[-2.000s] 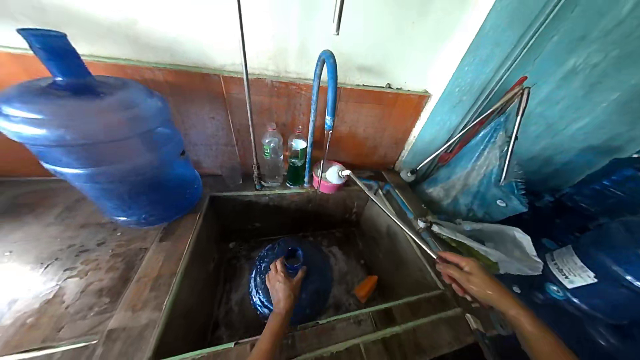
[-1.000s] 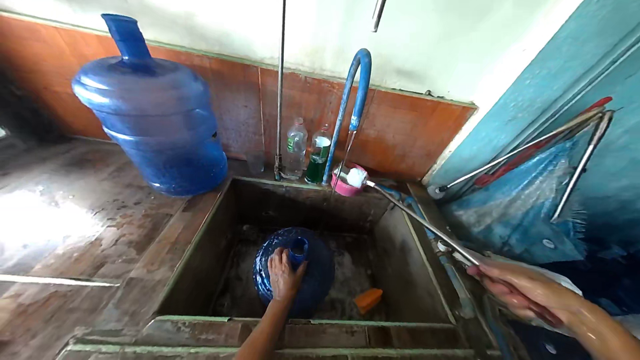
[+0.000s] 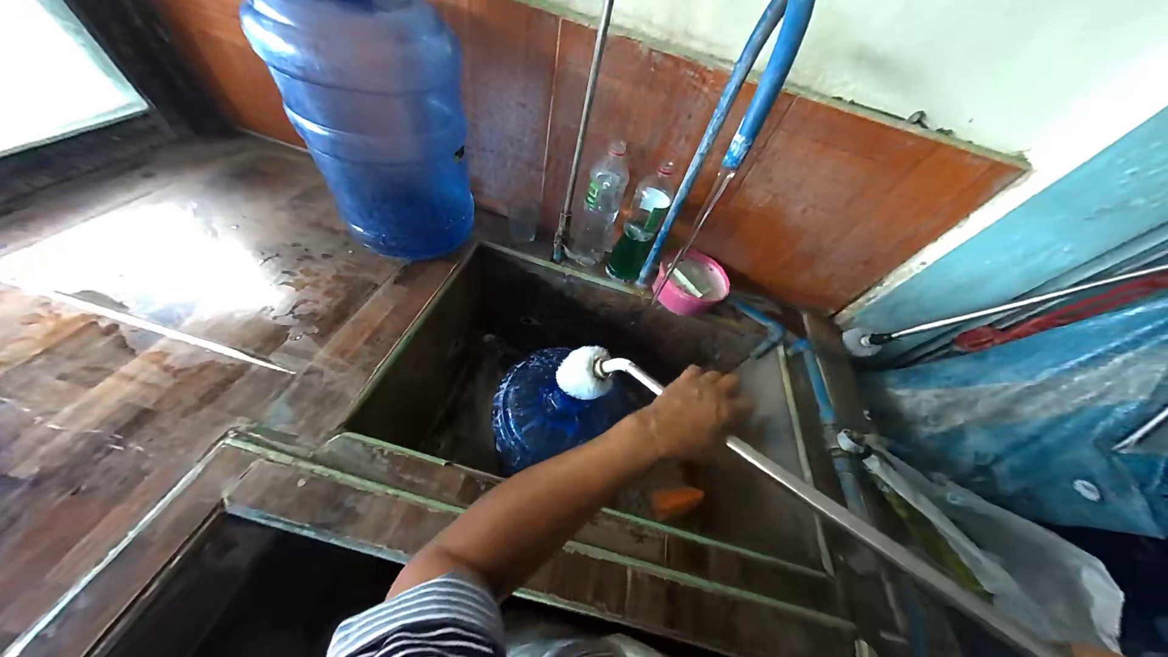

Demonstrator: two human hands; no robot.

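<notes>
My left hand [image 3: 698,411] is closed around the metal rod of a bent-neck brush [image 3: 858,525], a little behind its white bristle head [image 3: 584,372]. The bristle head is over the neck of a blue water jug [image 3: 538,415] in the tiled sink [image 3: 420,470]; whether it touches the mouth is unclear. At the bottom right corner, where the rod leaves the view, only a sliver of my right hand [image 3: 1090,651] shows; its fingers are hidden. An orange piece [image 3: 675,502] lies on the sink floor. Water runs from a blue pipe spout [image 3: 744,151] into a pink tub [image 3: 695,285].
A large blue jug [image 3: 392,137] stands on the wet counter [image 3: 137,365] at left. Two plastic bottles [image 3: 598,205], one holding green liquid [image 3: 639,233], and a thin upright metal pipe [image 3: 584,128] line the back rim. Blue pipes [image 3: 812,374] and plastic sheeting [image 3: 995,538] are at right.
My left hand has gone from the jug's neck to the brush rod. The brush head has moved from the pink tub to over the jug. My right hand has moved nearly out of view.
</notes>
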